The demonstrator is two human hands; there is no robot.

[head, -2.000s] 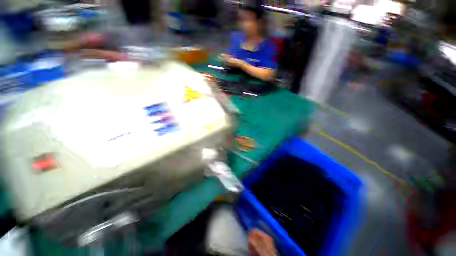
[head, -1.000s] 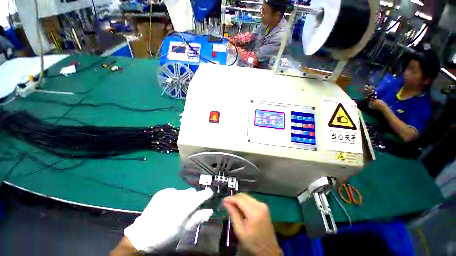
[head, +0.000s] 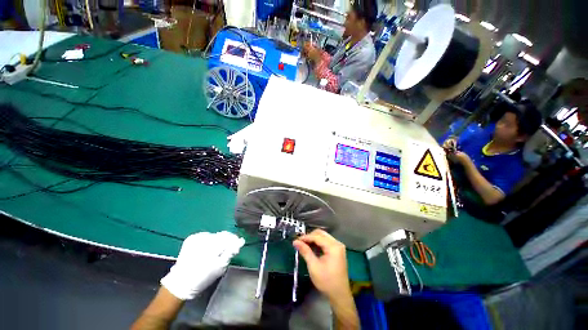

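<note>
My left hand (head: pixel 203 264), in a white glove, is closed around a thin black cable (head: pixel 149 232) left of the winding rods. The cable trails left over the bench, and a dark stretch runs right from the glove towards the rods. My bare right hand (head: pixel 324 258) pinches the cable at the right rod's base, beside the silver rod clamp block (head: pixel 290 225); my fingers hide the end. The two silver winding rods (head: pixel 263 264) point towards me and carry no coil. The grey spoked winding head (head: pixel 284 205) shows its spokes sharply.
The cream winding machine (head: pixel 348 142) fills the middle. A loose cable bundle (head: pixel 129 155) lies left. The tying head (head: pixel 398 264) and orange scissors (head: pixel 422 253) are at right, above a blue bin (head: pixel 464 308). A blue winding machine (head: pixel 274 64) and two people are behind.
My left hand has moved left and down, away from the rods, with the cable. My right hand stays at the right rod's base. The view has tilted and shifted slightly.
</note>
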